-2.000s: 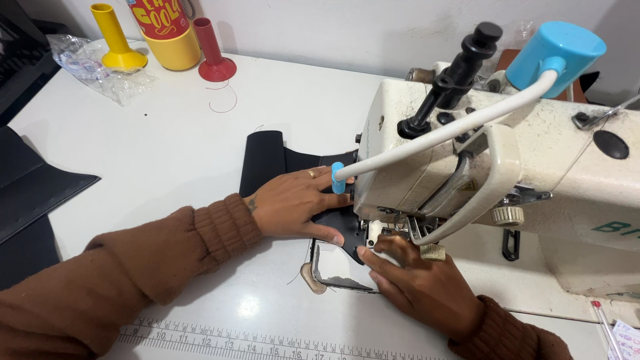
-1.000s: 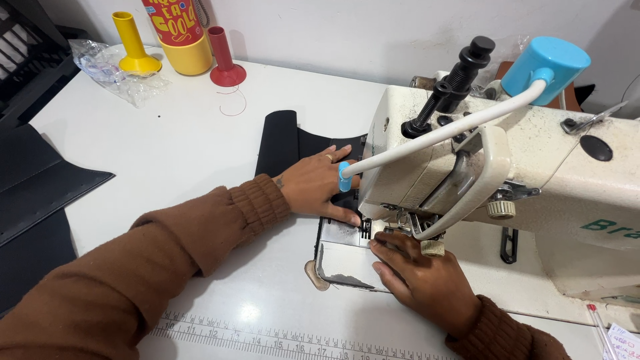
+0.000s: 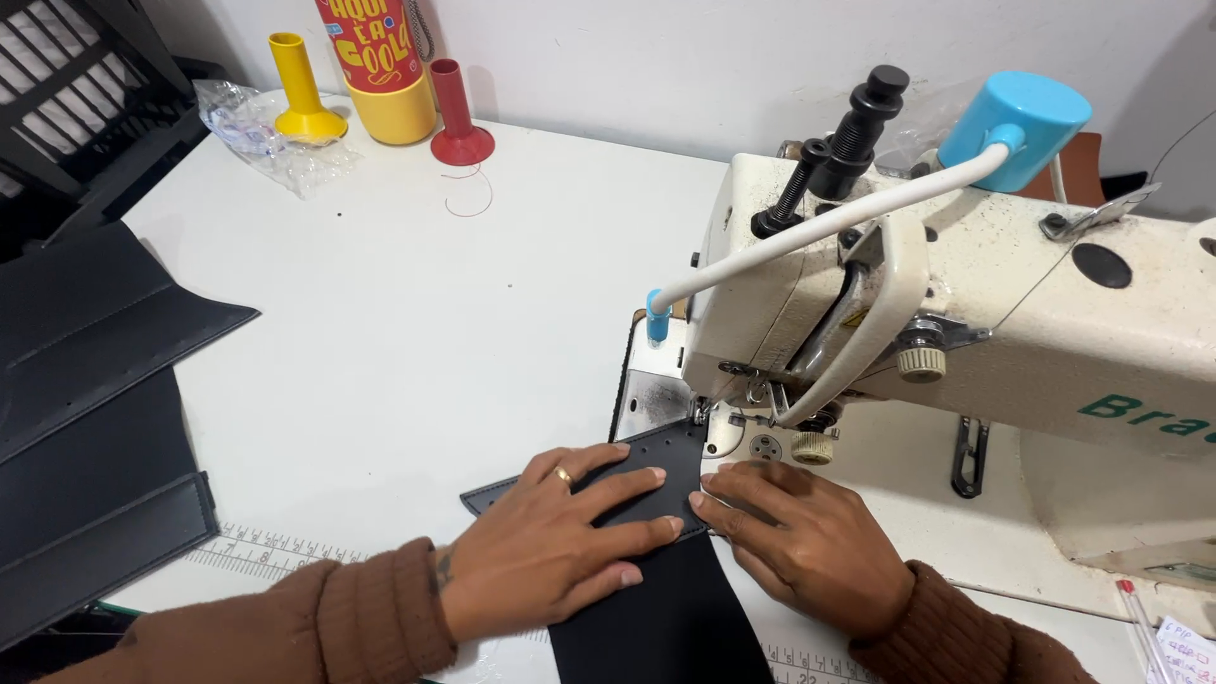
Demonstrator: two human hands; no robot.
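Observation:
A black leather-like piece (image 3: 665, 608) with a stitched, punched panel lies in front of the sewing machine (image 3: 807, 285). Its upper corner reaches the presser foot (image 3: 701, 410). My left hand (image 3: 560, 532), a ring on one finger, rests flat on the panel with fingers spread. At the panel's right edge, my right hand (image 3: 807, 532) touches it with bent fingertips, thumb side toward the material. Neither hand is closed around the piece. The needle itself is too small to make out.
More black stitched pieces (image 3: 85, 380) lie at the left. A yellow thread cone holder (image 3: 300, 95), a red one (image 3: 458, 119), a red and yellow bottle (image 3: 380, 76) and a clear plastic bag (image 3: 271, 142) stand or lie behind. A blue-shaded lamp (image 3: 1016, 128) arches over the machine. A printed ruler (image 3: 256, 551) runs along the front.
The black piece has come from behind and left of the presser foot to the front of it, turned around. Both hands have moved toward the front edge with it.

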